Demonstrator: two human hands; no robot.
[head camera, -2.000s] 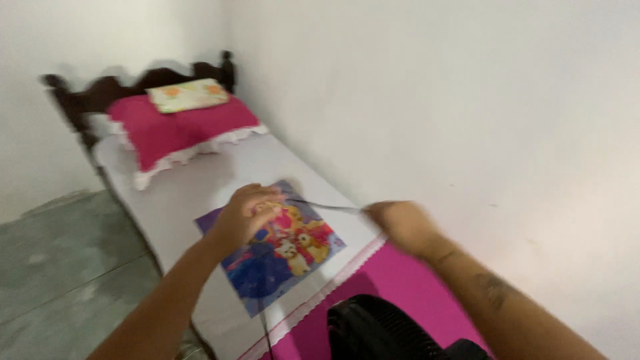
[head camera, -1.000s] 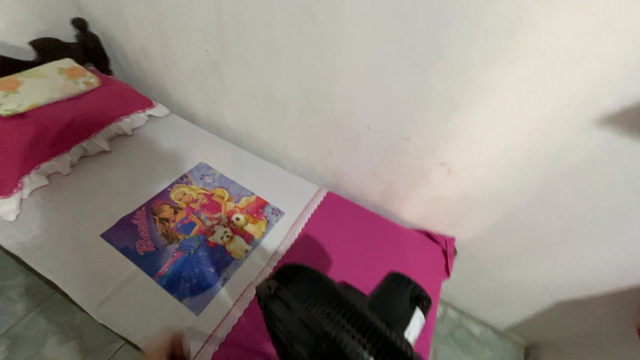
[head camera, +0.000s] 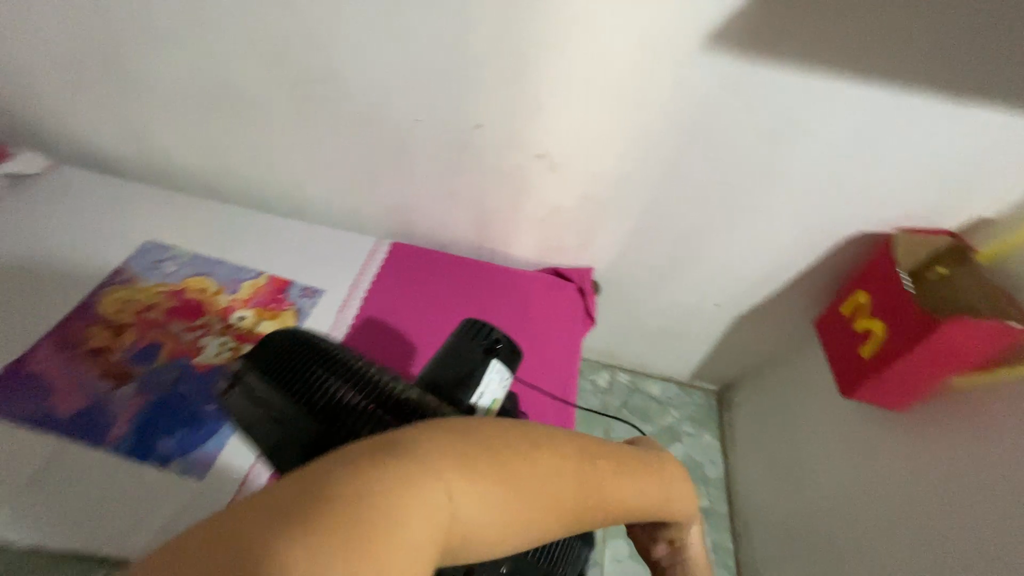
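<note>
A black electric fan (head camera: 336, 392), with a ribbed grille and a round motor housing (head camera: 472, 364) bearing a label, stands in front of the bed, partly covered by my left forearm. My left arm reaches across to the right, and my left hand (head camera: 660, 480) is closed where the fan's thin black power cord (head camera: 580, 406) runs up to it. Its fingertips are blurred. Just beneath, at the bottom edge, is part of what looks like my right hand (head camera: 668, 548); its fingers and any hold are unclear.
Behind the fan is a bed with a white and magenta sheet (head camera: 480, 296) bearing a cartoon print (head camera: 176, 344), set along a white wall. Greenish floor tiles (head camera: 640, 392) show past its foot. A red box (head camera: 880, 328) with a yellow numeral is at the right wall.
Two seconds ago both hands were apart over the bed, a dark cord stretched between them; now they are close together low on the right, beyond the fan. The view has swung right.
</note>
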